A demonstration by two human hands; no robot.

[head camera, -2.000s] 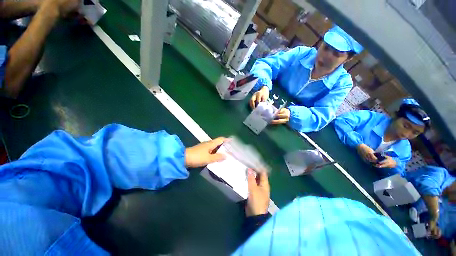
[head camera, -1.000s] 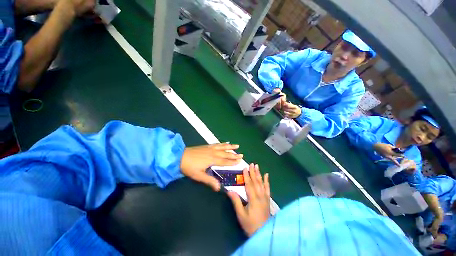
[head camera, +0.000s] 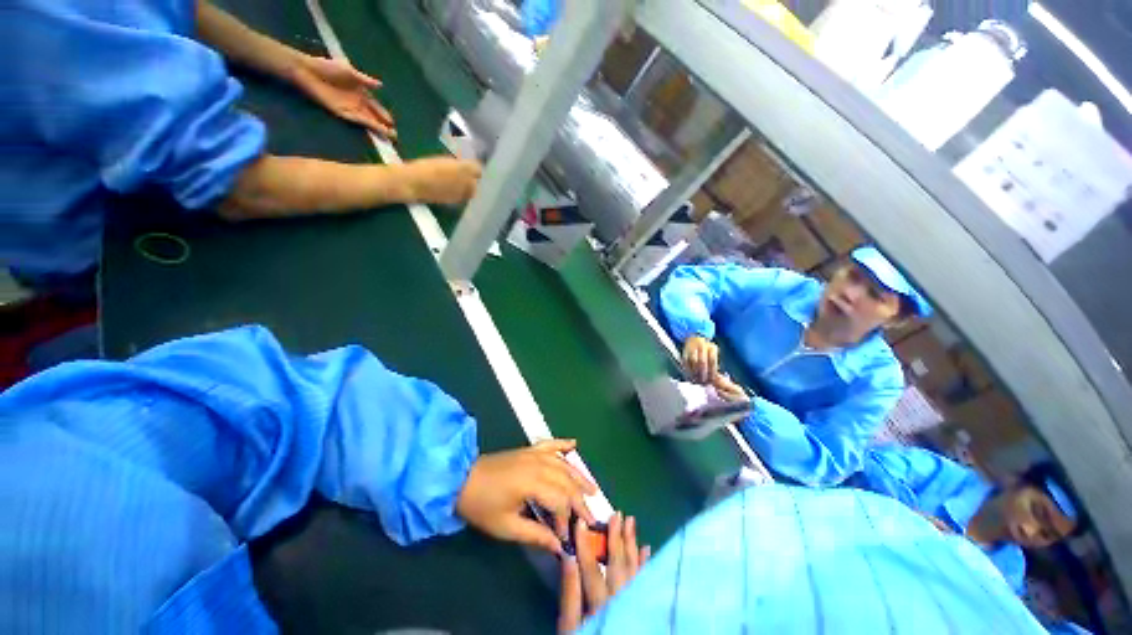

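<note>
A retail box (head camera: pixel 597 541) with a dark and orange-red picture on its face lies at the near white rail. Only a small part of it shows between my hands. My left hand (head camera: pixel 526 494) is on its left side, with bent fingers and thumb on the box. My right hand (head camera: pixel 603 573) is on its other side, fingers against it. The right palm and wrist are hidden behind a blue striped sleeve. The rest of the box is covered by my hands.
The white edge rail (head camera: pixel 503 360) runs beside the green belt (head camera: pixel 552 335). A grey post (head camera: pixel 521 143) rises from it. Open boxes (head camera: pixel 691 407) stand across the belt. A person's bare hands reach in at upper left. A thin green loop (head camera: pixel 163 248) lies on the worktop.
The raised open box was lowered and pressed face-up at the rail; now my hands are closer together over it. The view has swung left. The left neighbour's hands have come over the belt.
</note>
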